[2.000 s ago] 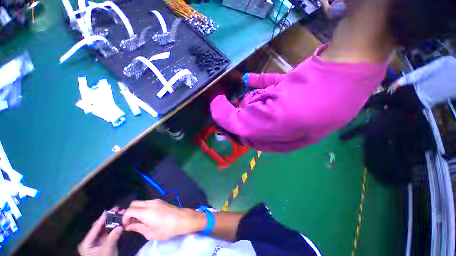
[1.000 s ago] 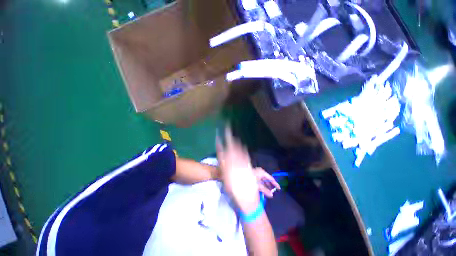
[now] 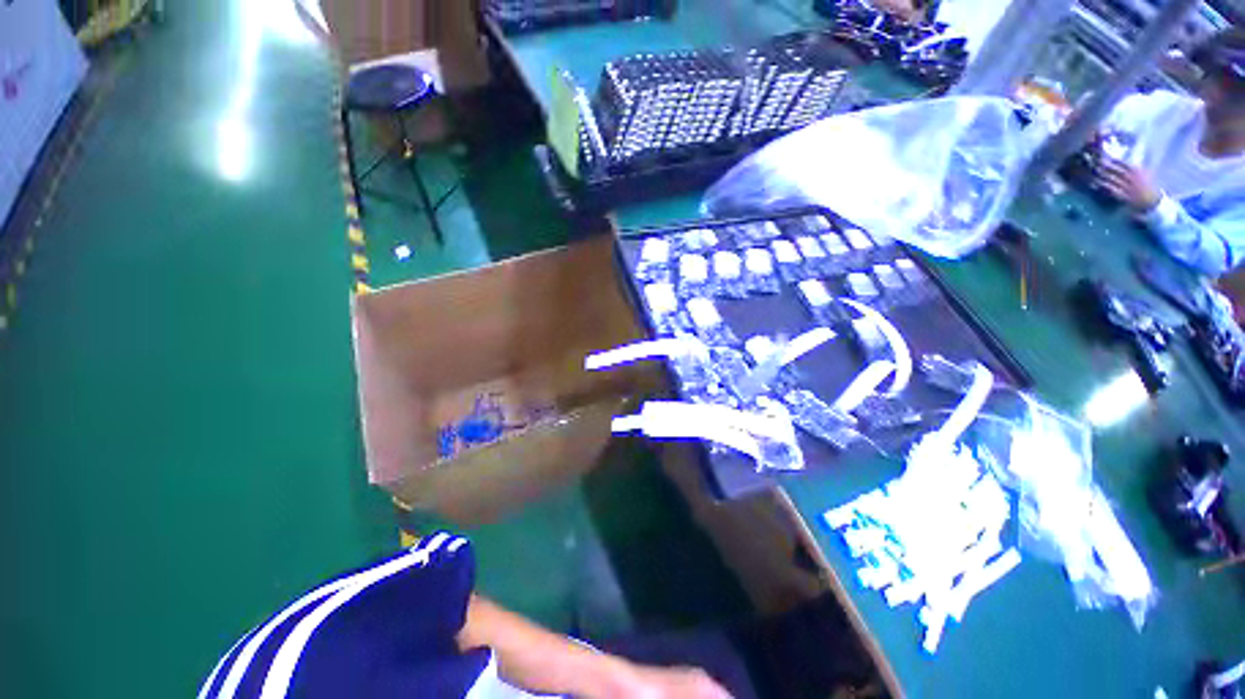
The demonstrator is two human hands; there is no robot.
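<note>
My left hand is at the bottom edge, blurred and mostly cut off; whether it holds anything cannot be seen. My right hand is out of view. The black left tray lies on the bench in front, with rows of boards, several with white squares. Boards with curved white ribbon cables lie at its near end, some cables hanging over the edge. A pile of loose white ribbon cables with blue ends lies on the green bench beside the tray's near corner.
An open cardboard box with something blue inside stands left of the tray. Clear plastic bags lie behind the tray and beside the cable pile. A black stool and a rack of parts are farther back. A person works at the right.
The view has swung from the right tray and magenta-sleeved person to the left tray and box, then tilted upward. My right hand with the blue band has left view; my left is now mostly cut off.
</note>
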